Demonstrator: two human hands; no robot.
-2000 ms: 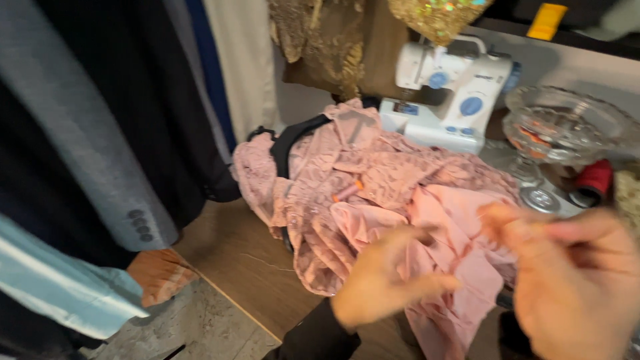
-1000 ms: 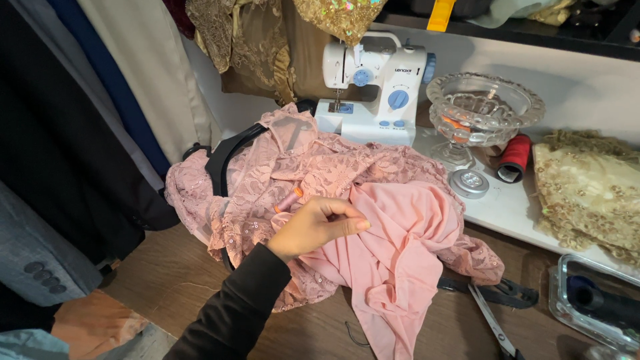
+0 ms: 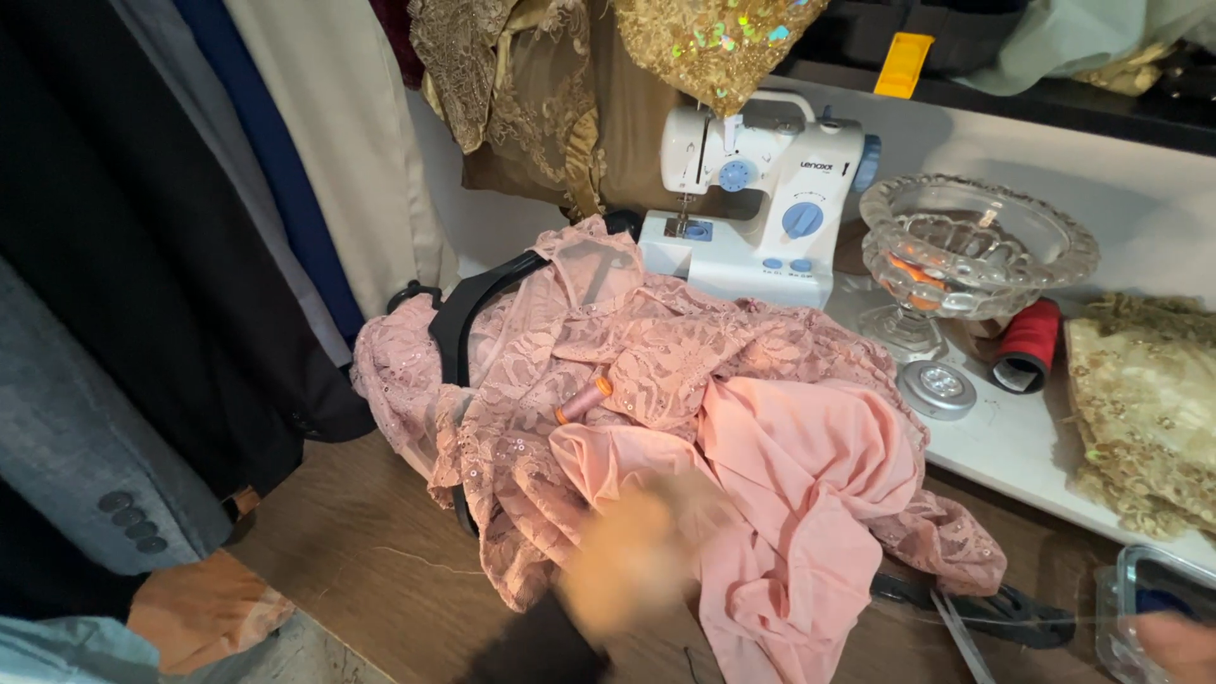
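A pink lace garment with sequins [image 3: 513, 370] and smooth pink lining [image 3: 807, 456] lies heaped on the wooden table, a black plastic hanger [image 3: 456, 332] among its folds. On the lace rests a small spool of pink thread [image 3: 583, 400]. My left hand [image 3: 636, 551], badly blurred, is over the lower part of the lining; its fingers cannot be made out. At the lower right edge, part of my right hand [image 3: 1178, 646] shows beside a clear plastic box [image 3: 1121, 608], blurred and cut off by the frame. A thin thread seems to stretch between the two hands.
Behind the garment stand a white sewing machine [image 3: 741, 256] and a footed glass bowl [image 3: 978, 256]. A round puck light [image 3: 936, 388], a red thread spool [image 3: 1028, 344], beaded fabric [image 3: 1140, 408] and scissors [image 3: 961, 641] are at the right. Suits [image 3: 142, 237] hang at the left.
My right hand, out of view one second ago, now shows at the lower right by the clear box. My left hand has moved down from near the thread spool to the lower lining.
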